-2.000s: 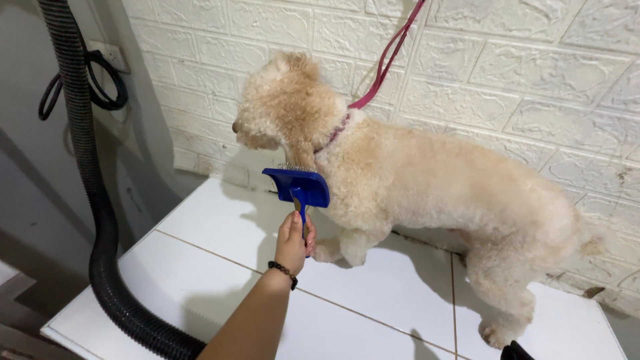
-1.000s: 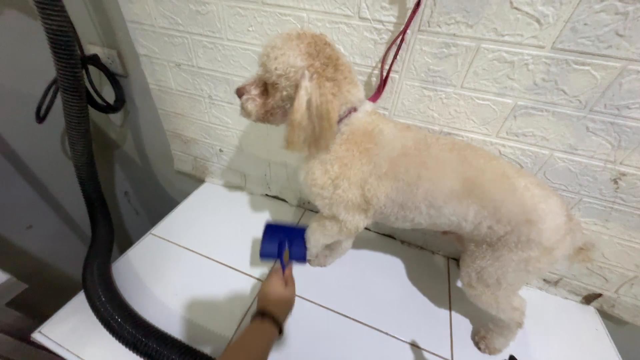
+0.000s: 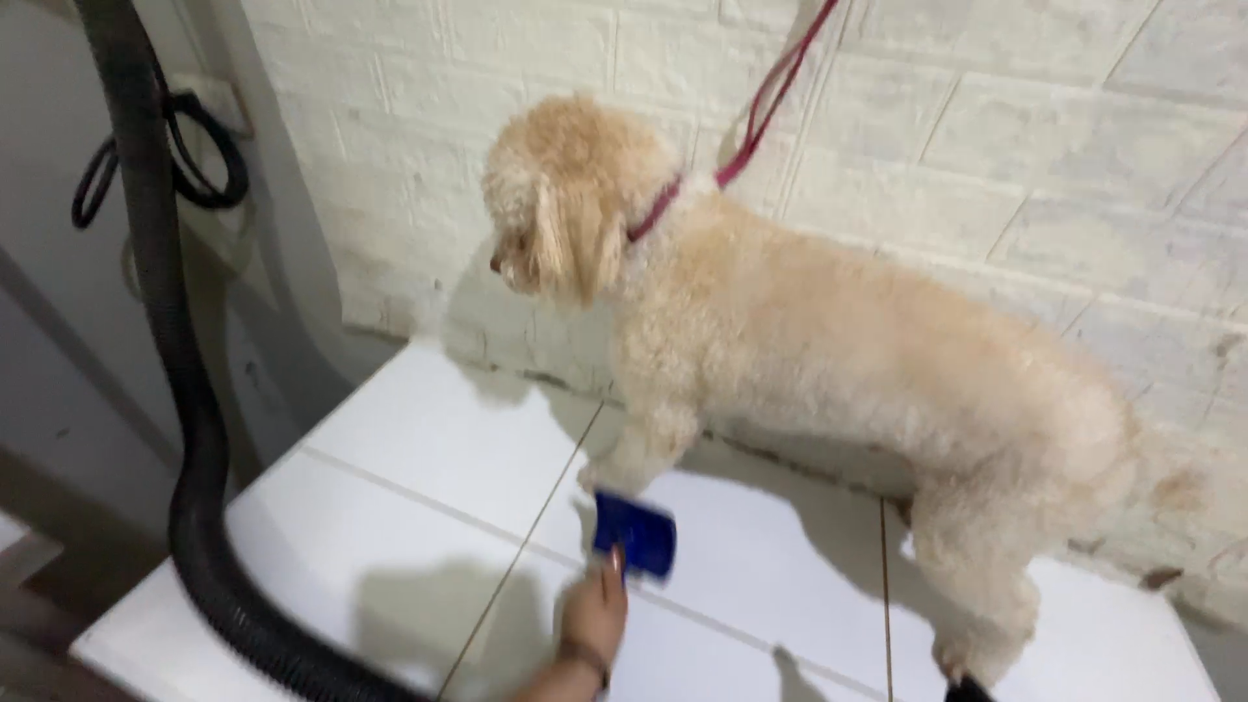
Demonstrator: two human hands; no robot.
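Note:
A blue slicker brush (image 3: 636, 535) is held by its handle in my left hand (image 3: 597, 609), which wears a dark bracelet. The brush head is just in front of the front paw of a curly cream-coloured dog (image 3: 838, 341); whether they touch is unclear from the blur. The dog stands side-on with its head to the left and lowered a little. Around its neck is a dark pink collar (image 3: 655, 210), with a pink leash (image 3: 770, 102) running up from it. My right hand is out of view. A black object (image 3: 967, 690), cut off by the bottom edge, lies near the hind paw.
A black corrugated hose (image 3: 200, 487) hangs at the left and curves across the near corner of the white tiled table (image 3: 439, 517). Behind the dog is a white brick-pattern wall (image 3: 975, 156). A looped black cable (image 3: 219, 161) hangs at the upper left.
The brush and my left hand have gone from the dog's neck down to its front leg, and now are lower, in front of the paw. The dog's head has turned and dipped since one second ago.

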